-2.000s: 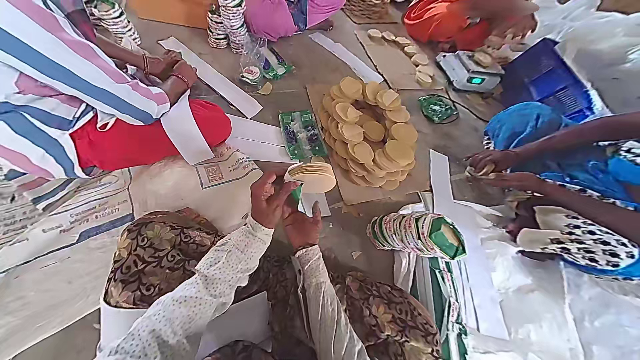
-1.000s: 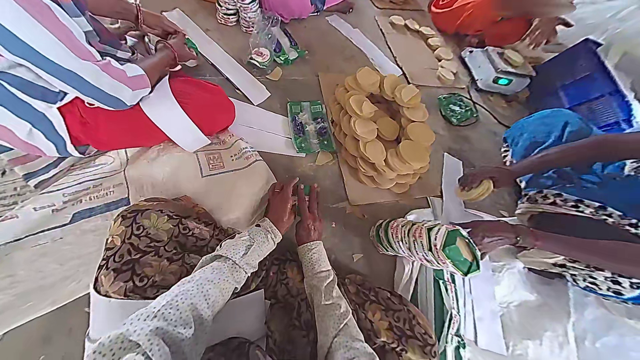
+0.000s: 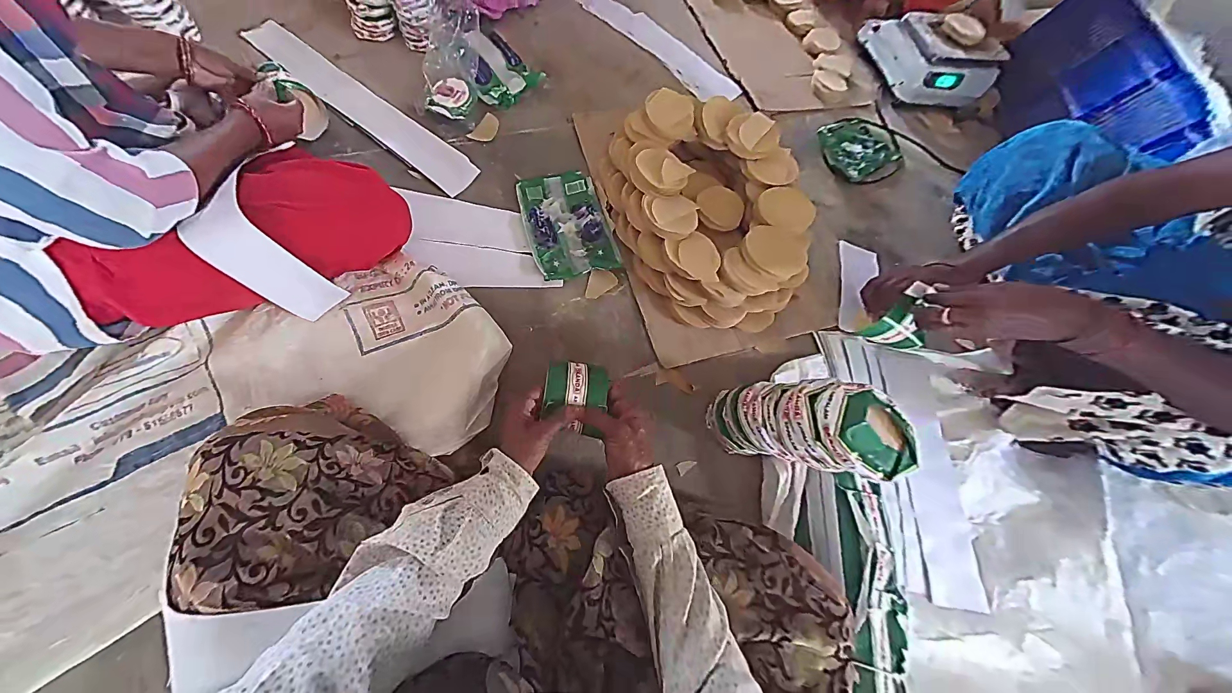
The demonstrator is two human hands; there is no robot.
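Observation:
My left hand (image 3: pixel 527 429) and my right hand (image 3: pixel 628 433) hold a small packet in a green wrapper (image 3: pixel 563 390) between them, above my lap. A pale band with writing runs across the packet. Beyond my hands, thin round tan discs (image 3: pixel 717 207) lie piled in a ring on a cardboard sheet (image 3: pixel 664 337). Right of my right hand, a row of green-and-white wrapped round packets (image 3: pixel 818 423) lies on its side. A flat green plastic pack (image 3: pixel 568 223) rests left of the discs.
At the left a person's hands (image 3: pixel 265 106) hold a green-wrapped item; at the right another person's hands (image 3: pixel 1001 308) handle a similar wrapper. White paper strips (image 3: pixel 361 106) lie on the floor. A small scale (image 3: pixel 929 58) stands beside a blue crate (image 3: pixel 1107 77). A printed sack (image 3: pixel 356 356) lies left of me.
The disc stack seen in my hands two seconds ago no longer shows; a green-wrapped packet is between them now. The person at the right held discs one second ago and now handles a green wrapper.

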